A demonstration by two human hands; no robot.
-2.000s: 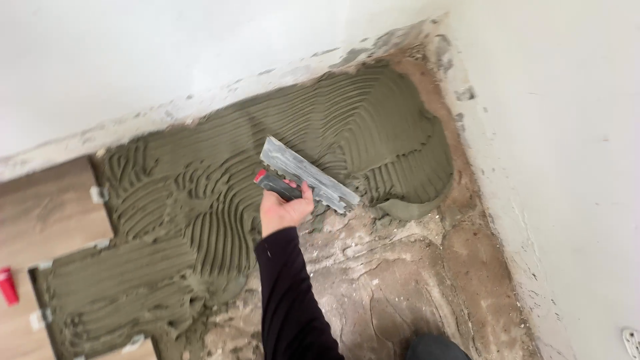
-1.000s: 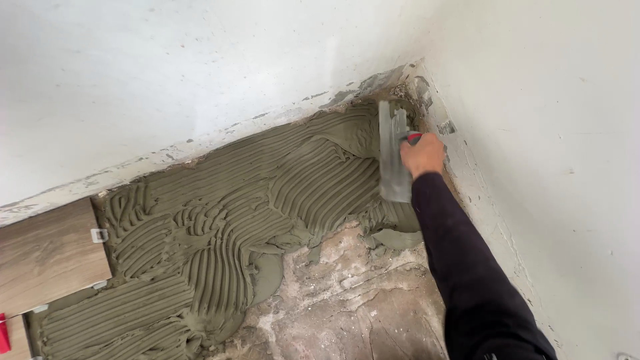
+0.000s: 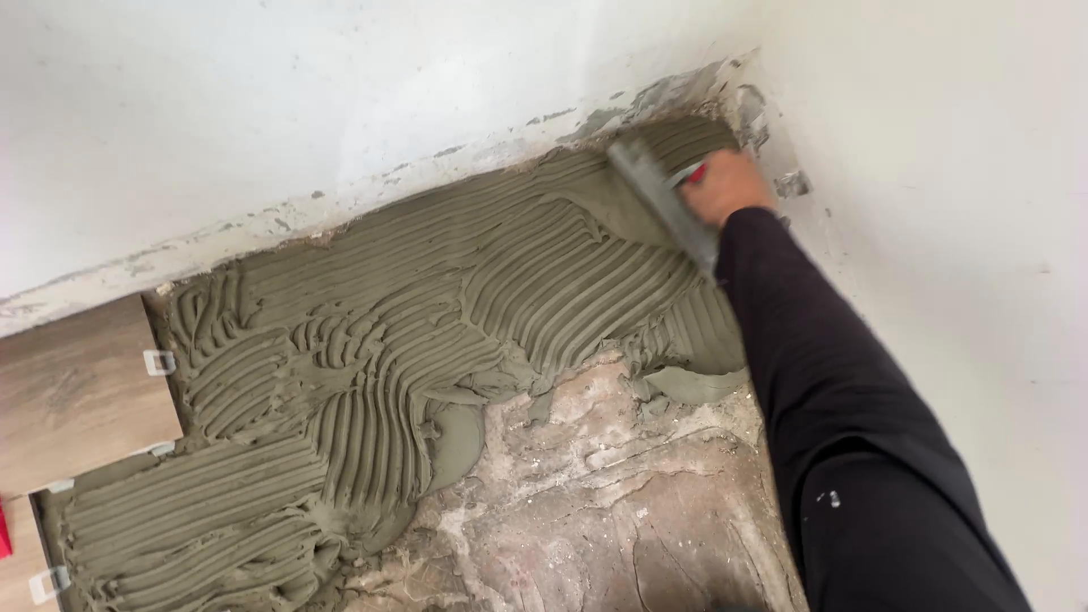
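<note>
My right hand [image 3: 729, 187], in a black sleeve, is closed around the handle of a notched trowel [image 3: 665, 204] near the corner where two walls meet. The trowel's long metal blade lies slanted on grey-green tile adhesive [image 3: 578, 280], blurred by motion. Curved and straight combed ridges cover most of the adhesive. A smoother patch lies just left of the blade. My left hand is not in view.
Wood-look tiles [image 3: 85, 391] with white clips [image 3: 159, 363] at their edges lie at the left. A red object [image 3: 3, 531] is partly cut off there. Rough bare subfloor [image 3: 612, 510] shows below the adhesive. White walls [image 3: 297, 102] border the floor.
My right hand and the trowel have moved from mid-floor to the corner by the right wall. Since one second ago the blade has turned from near upright to slanted. Ridges now show in the corner.
</note>
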